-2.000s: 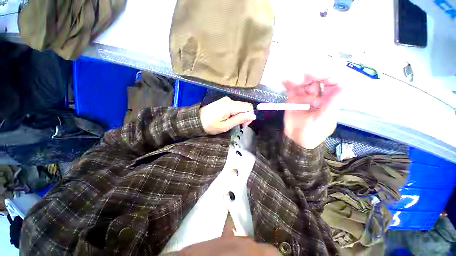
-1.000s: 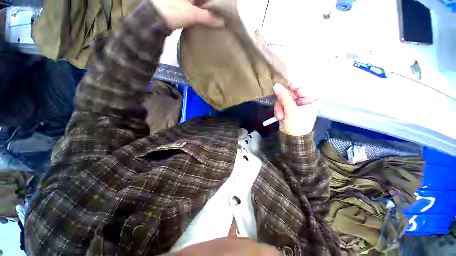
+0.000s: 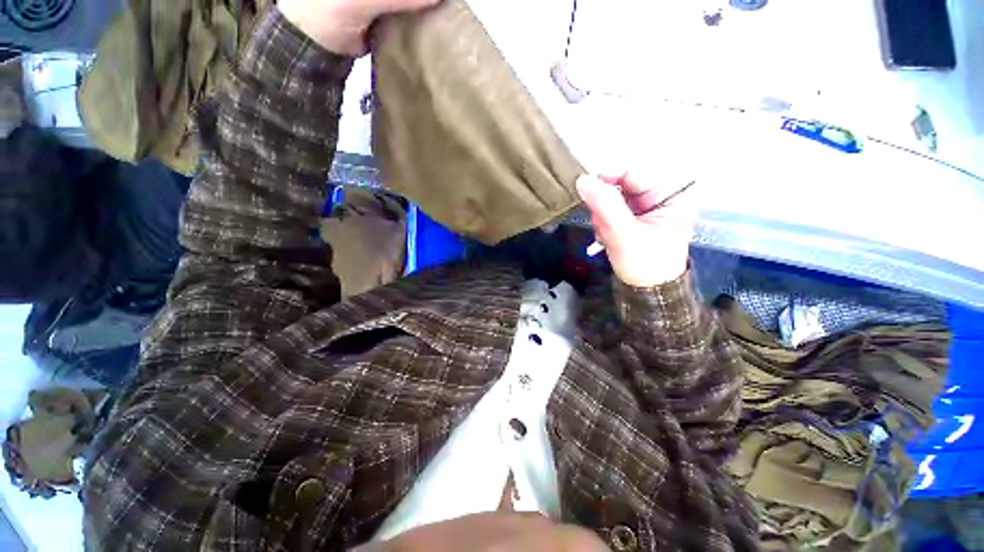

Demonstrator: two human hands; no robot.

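Observation:
A tan-brown cloth piece point(image 3: 464, 135) hangs stretched between both hands over the table's front edge. My left hand point(image 3: 361, 16) grips its upper left part and is partly cut off by the top edge of the picture. My right hand point(image 3: 637, 221) pinches its lower right corner between thumb and fingers. A short bit of a white strip point(image 3: 595, 248) shows below the right thumb; the rest of the strip is hidden in the hand. A thin dark line sticks out to the right of the right fingers; I cannot tell what it is.
Blue-green thread snips point(image 3: 822, 135), a small metal part point(image 3: 923, 127) and a black smartphone point(image 3: 915, 32) lie on the white table point(image 3: 745, 162). Brown cloth point(image 3: 167, 86) is heaped at the upper left. More khaki cloth point(image 3: 831, 410) lies below the table, right. Dark garments point(image 3: 97, 226) are far left.
My left hand has moved from the white strip to the cloth and then slightly up and left. My right hand has taken the cloth's corner. The cloth has been lifted and is now stretched diagonally.

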